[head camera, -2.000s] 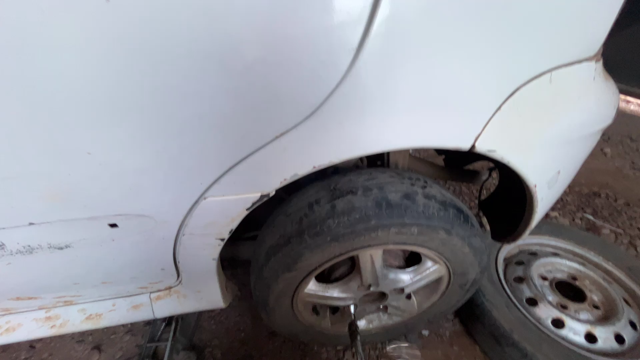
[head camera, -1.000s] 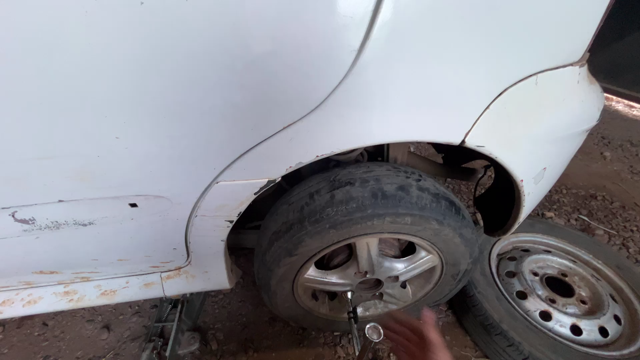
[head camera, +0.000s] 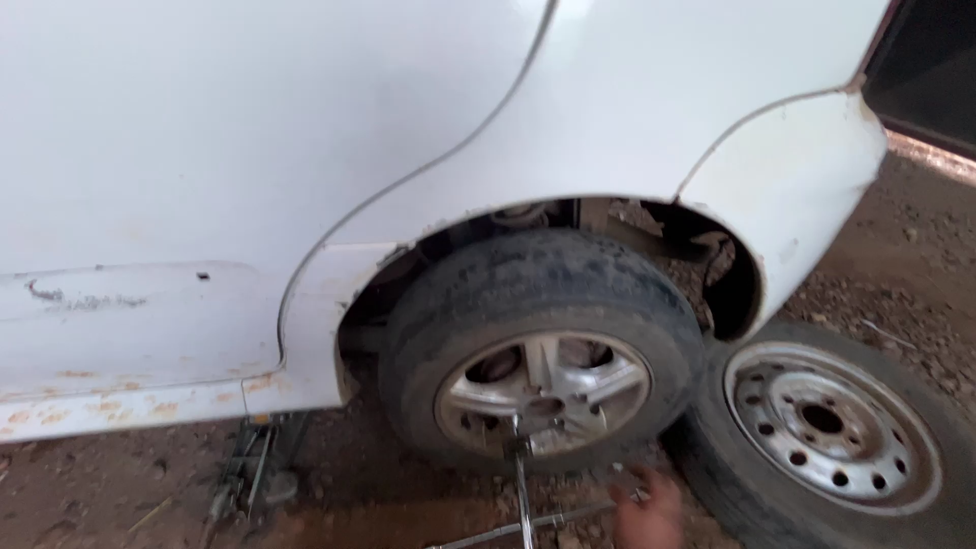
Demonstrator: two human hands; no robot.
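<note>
A four-way lug wrench (head camera: 521, 488) stands with one end at the lower part of the alloy wheel (head camera: 547, 406), which sits in the rear wheel arch of a white car (head camera: 191, 152). Its crossing bar runs low across the view. At the bar's right end is my right hand (head camera: 650, 507), blurred, fingers around or beside the tip; whether they grip it cannot be made out. The worn tyre (head camera: 534, 278) surrounds the alloy wheel. My left hand is out of view.
A steel wheel with its tyre (head camera: 839, 427) leans or lies on the ground just right of the car's wheel. Under the rusty sill stands a jack (head camera: 255, 465). Dirt and gravel (head camera: 907, 305) cover the ground.
My right hand, not visible two seconds ago, showed beside the wrench one second ago and is now at the end of its crossing bar. The wrench has turned.
</note>
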